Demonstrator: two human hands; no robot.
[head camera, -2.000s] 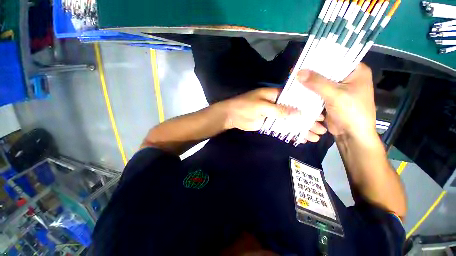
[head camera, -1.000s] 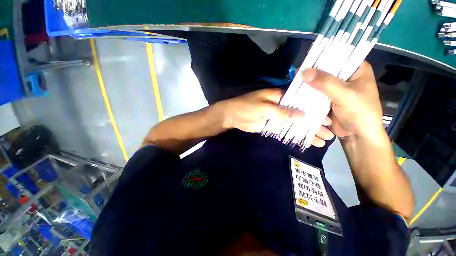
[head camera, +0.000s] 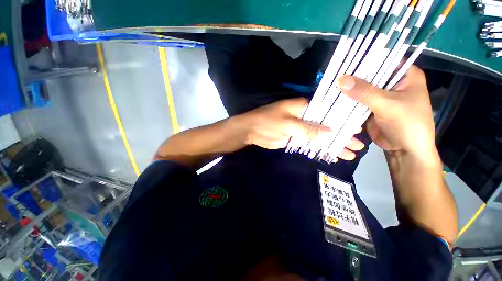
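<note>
A fanned bundle of white sleeved wire leads (head camera: 342, 110) slants over my lap, its dark-banded upper ends above the bench edge. Some orange tips show at the top; other upper ends are cut off by the frame. My left hand (head camera: 283, 125) is closed around the lower part, thumb on top, with the thin lower ends sticking out below it. My right hand (head camera: 393, 110) holds the bundle higher up on its right side, thumb on top. Its other fingers are partly hidden behind the leads.
The green bench (head camera: 220, 13) has a pale curved edge in front of me. A blue parts bin (head camera: 58, 24) with leads stands at its left end. More lead ends (head camera: 490, 33) lie at the right. A badge (head camera: 345, 211) hangs on my chest. A metal-framed rack (head camera: 82, 192) stands lower left.
The leads are spread wider, and one at the right stands apart from the others. My right hand has moved slightly right. My left hand has stayed nearly in place.
</note>
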